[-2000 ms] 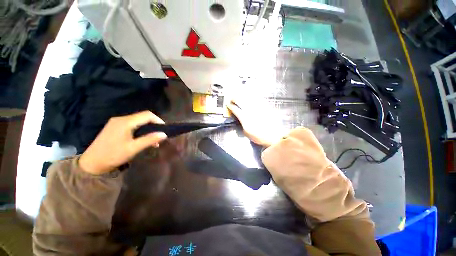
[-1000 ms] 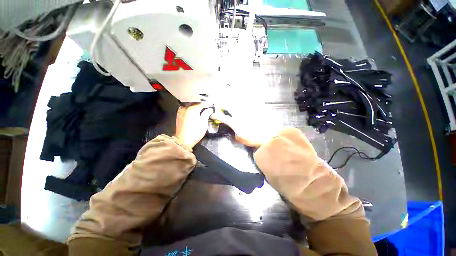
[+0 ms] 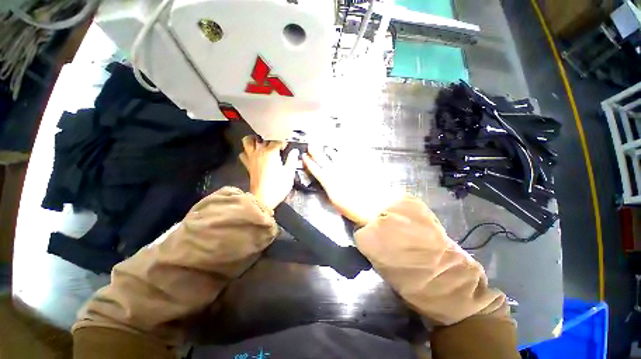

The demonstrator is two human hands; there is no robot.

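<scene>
My left hand and my right hand are together under the white sewing machine head, fingertips at the bright needle area. Both hold a small dark piece of black strap there; most of it is hidden by the fingers and the glare. Another black strap lies slanted on the metal table just below my hands, its upper end near my left wrist. The clamp is hard to make out.
A pile of black straps lies left of the machine. A tangled pile of striped straps lies at right, with a thin black cord below. A blue bin stands at lower right. A teal plate is behind.
My left hand has come from the left, where it held one end of a strap, to beside my right hand under the machine head. In the last second the hands have barely moved; the view has shifted.
</scene>
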